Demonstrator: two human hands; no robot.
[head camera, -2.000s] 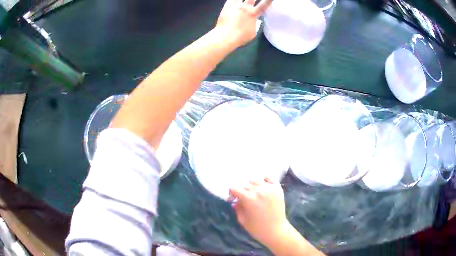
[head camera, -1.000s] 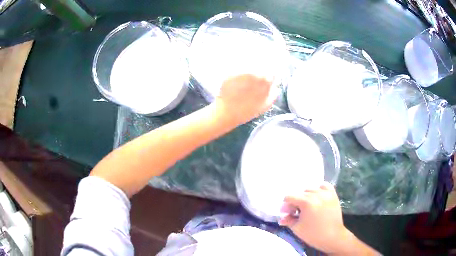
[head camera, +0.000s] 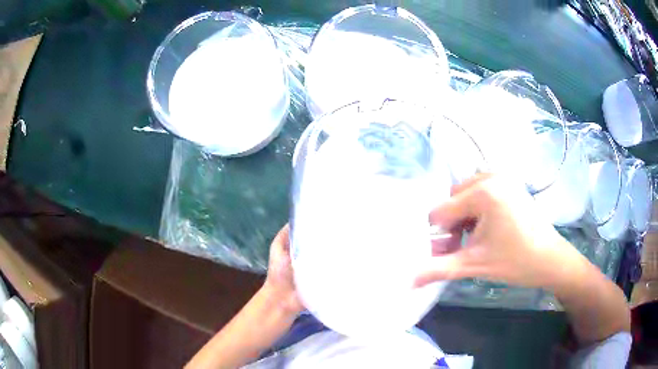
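A clear container with a white lower part (head camera: 361, 245) is raised close in front of me, tilted, its clear rim towards the far side. My left hand (head camera: 283, 270) holds its left side; the fingertips are hidden behind it. My right hand (head camera: 498, 238) is at its right side, fingers bent around a small pale item (head camera: 439, 233) too small to name. The thumb overlaps the white part. Two similar containers stand behind, one at the left (head camera: 227, 97) and one in the middle (head camera: 371, 68).
More containers stand in a row to the right (head camera: 570, 180); another lies tilted at the far right (head camera: 624, 112). Wrinkled clear film (head camera: 216, 194) covers part of the green bench (head camera: 79, 144). Cardboard cartons (head camera: 144, 310) are below the bench edge. Flat cardboard (head camera: 16, 79) is at the far left.
My left hand has come back from the middle container to the near one's left side. The near container has come up closer and tilted. My right hand has moved up along its right side.
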